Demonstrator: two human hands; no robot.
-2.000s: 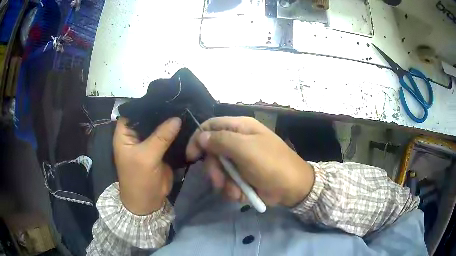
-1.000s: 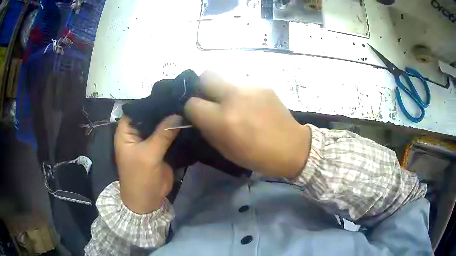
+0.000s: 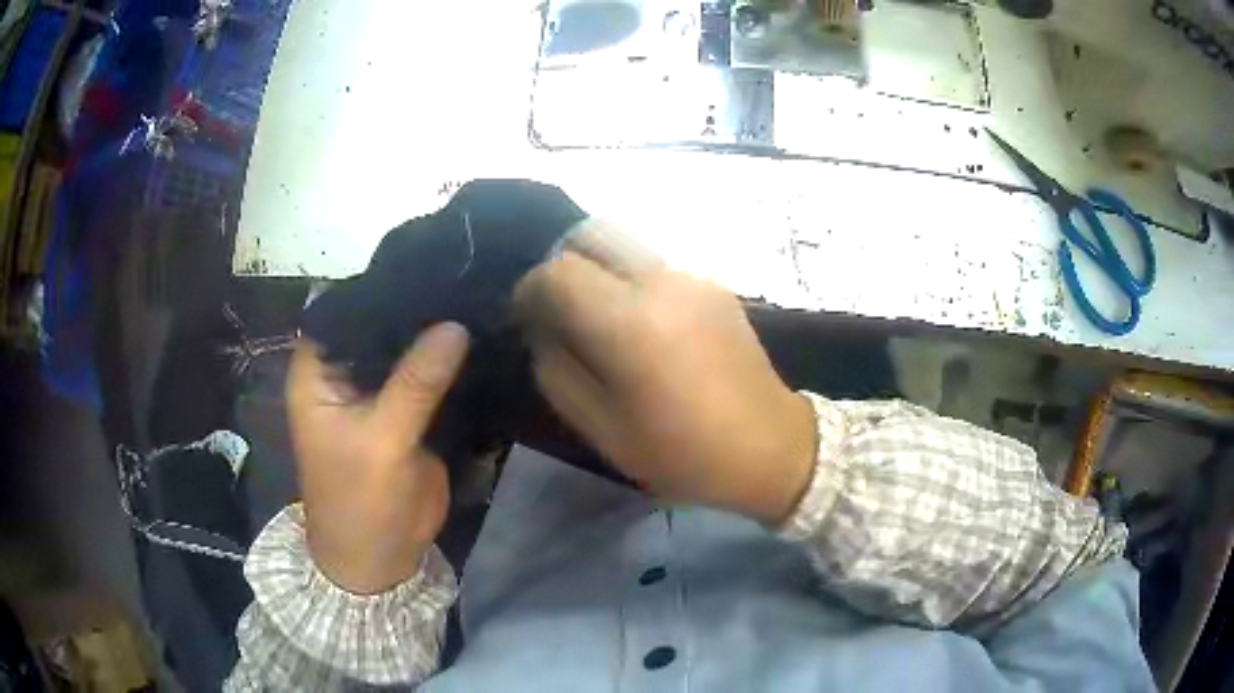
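A dark, limp fabric piece (image 3: 474,257) is held between my two hands at the table's front edge, its upper part over the white top. A fine pale thread (image 3: 468,240) lies on it. My left hand (image 3: 372,454) grips its lower left side, thumb on top. My right hand (image 3: 663,372) is blurred, with curled fingers at the fabric's right side. A pale, blurred length, probably the slim white tool's handle (image 3: 616,248), shows above the right fingers. The tool's point is hidden.
Blue-handled scissors (image 3: 1107,257) lie on the right of the white machine table (image 3: 866,244). The metal machine bed (image 3: 650,108) is at the back. A small tan round (image 3: 1131,146) is near the scissors. A yellow-orange rimmed tray (image 3: 1093,427) is under the table at right. Pale cord (image 3: 190,539) hangs at left.
The white tool pointed down from my right hand, then its thin point showed by the left thumb; now the point is hidden. The fabric is spread wider over the table edge.
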